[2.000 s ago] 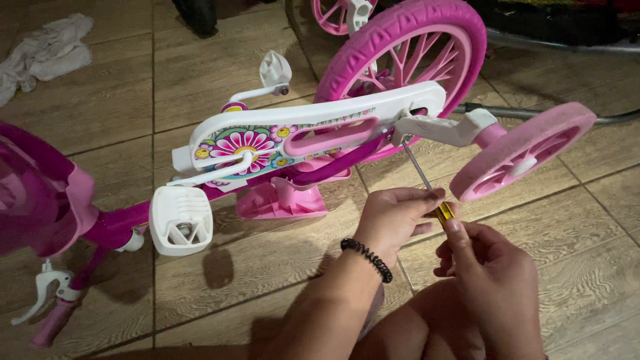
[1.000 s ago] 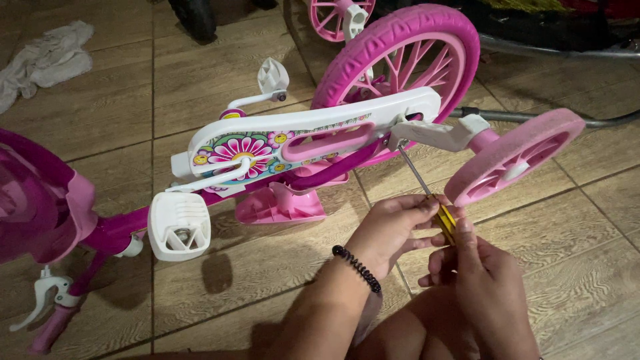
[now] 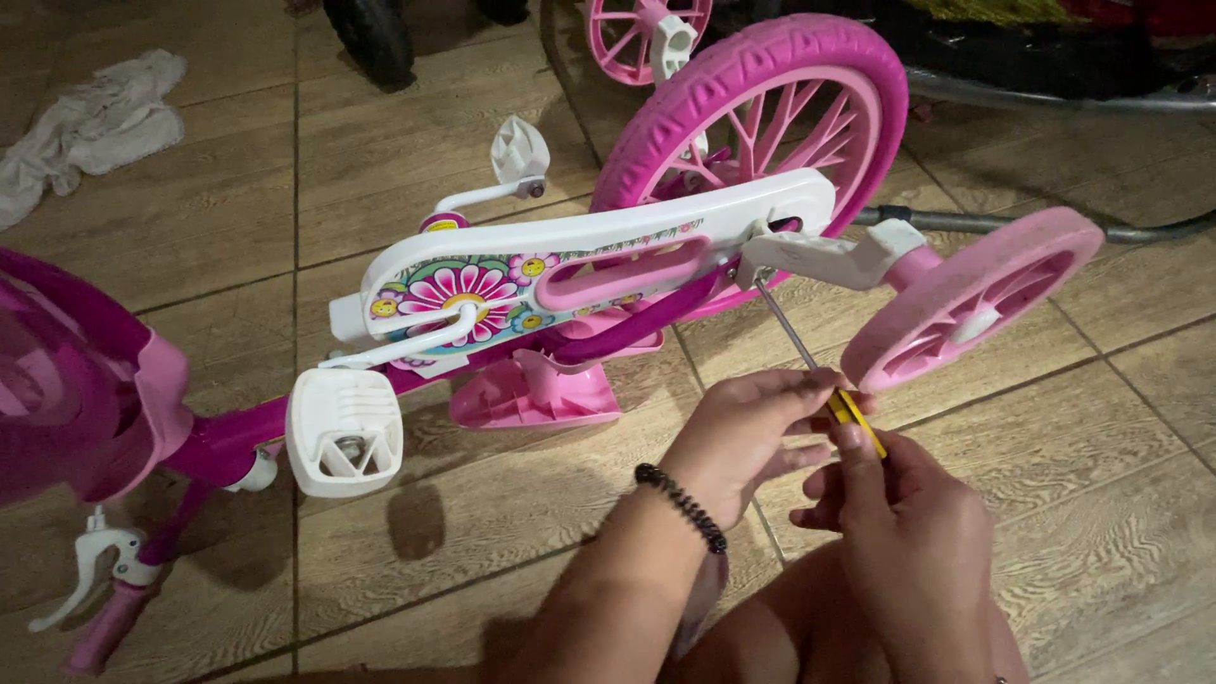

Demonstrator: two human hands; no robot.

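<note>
A pink and white child's bicycle lies on its side on the floor, its rear wheel (image 3: 893,104) at the top. My right hand (image 3: 902,532) grips the yellow and black handle of a screwdriver (image 3: 788,328). The fingers of my left hand (image 3: 760,427), with a black coiled band at the wrist, pinch the same tool where shaft meets handle. The shaft's tip meets a screw by the white training-wheel bracket (image 3: 817,261), below the end of the white chain guard (image 3: 608,223). Right of the bracket is the pink training wheel (image 3: 978,299).
A white pedal (image 3: 344,432) and a white brake lever (image 3: 90,570) stick out at the left. A white cloth (image 3: 95,128) lies on the tiled floor (image 3: 456,532). A grey metal tube (image 3: 1007,223) runs behind the training wheel; a dark tyre (image 3: 372,38) stands at the top.
The yellow and black handle has turned in my fingers, which have shifted slightly on it. The screwdriver's tip stays by the bracket, and the bicycle has not plainly moved.
</note>
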